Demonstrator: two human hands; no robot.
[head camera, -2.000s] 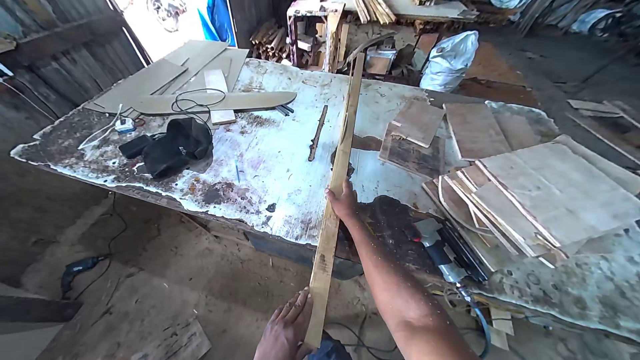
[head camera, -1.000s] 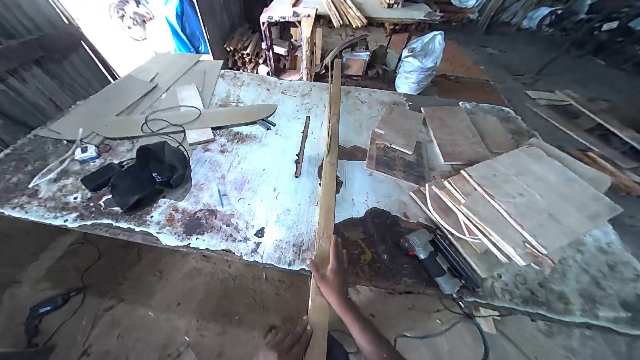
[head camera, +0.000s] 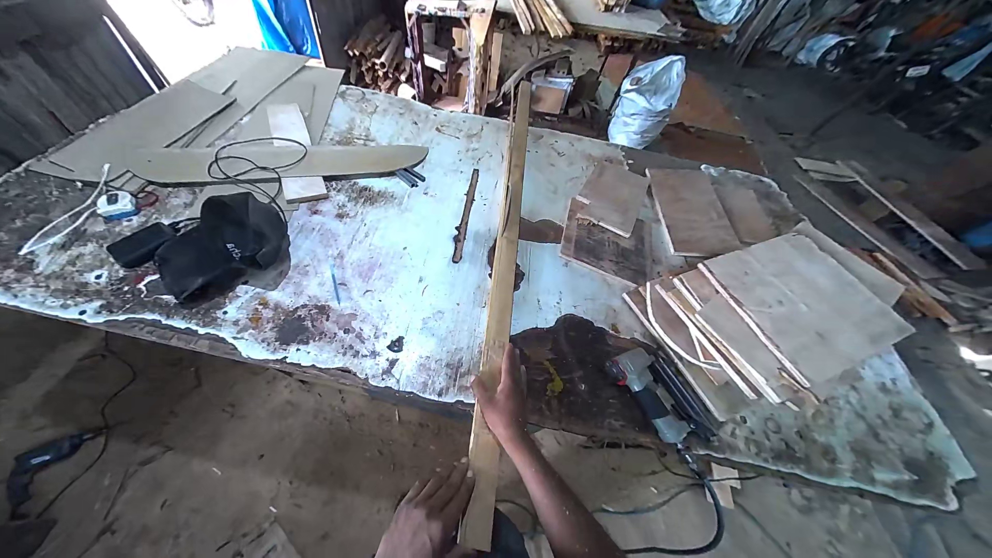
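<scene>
A long narrow wooden board extends from below me, over the near edge of the worktable, to its far side. My right hand grips the board near the table's edge, thumb on top. My left hand lies against the board's left side close to its near end, fingers together; its underside is hidden. A thin dark stick lies left of the board. To the right, a pneumatic nailer with a hose rests at the table's edge.
Plywood pieces are stacked at the right. A black cap, a cable and thin panels lie at the left. A power drill is on the floor. A white sack stands beyond the table.
My right hand has moved down the board toward its near end since the first frame. The board now points more directly away from me. The view has shifted slightly.
</scene>
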